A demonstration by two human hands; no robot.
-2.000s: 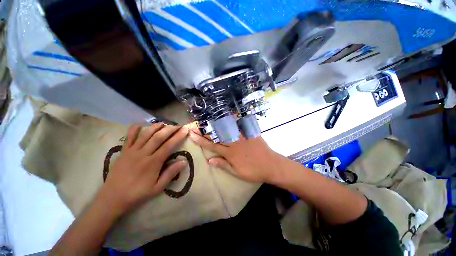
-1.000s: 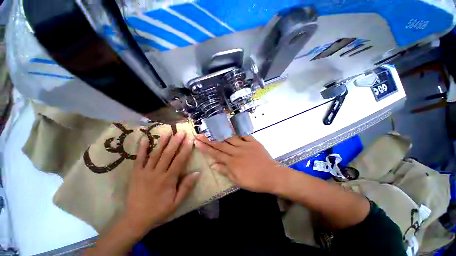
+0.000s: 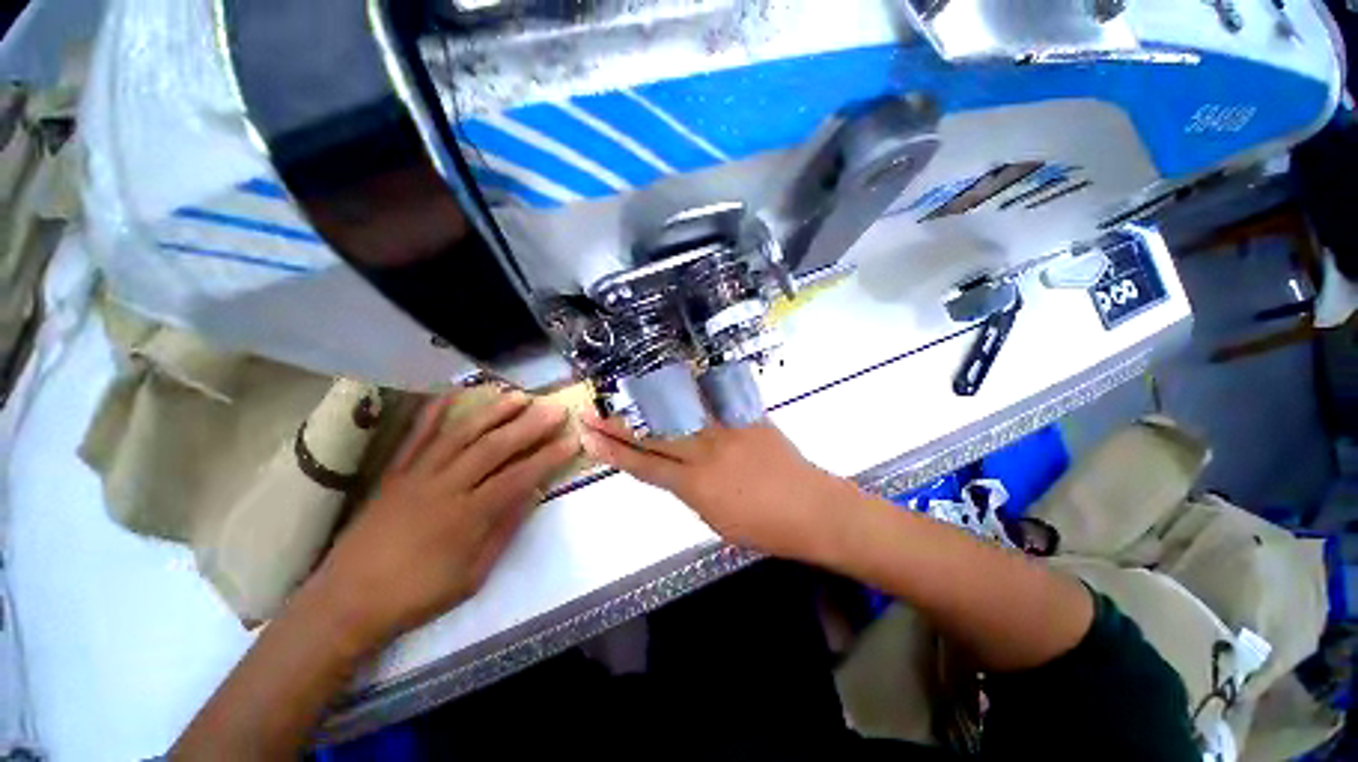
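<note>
The khaki panel with a dark brown motif lies left of the needle area, folded and bunched, its edge running under the presser area. My left hand lies flat on the panel, fingertips close to the needle. My right hand has its fingertips at the panel's end beside the needle area, just below the twin grey cylinders. The presser foot is mostly hidden by my fingertips and the cylinders. Whether my right fingers pinch the cloth is not clear.
The sewing machine head spans the top. A control panel and a dark slim item are on the bed at right. A loose khaki heap with a blue bag lies lower right. The table's ruler-marked front edge runs below my hands.
The panel has moved away to the upper left past the needle, uncovering the white table front. Its motif is now mostly folded from view. My hands remain near the needle.
</note>
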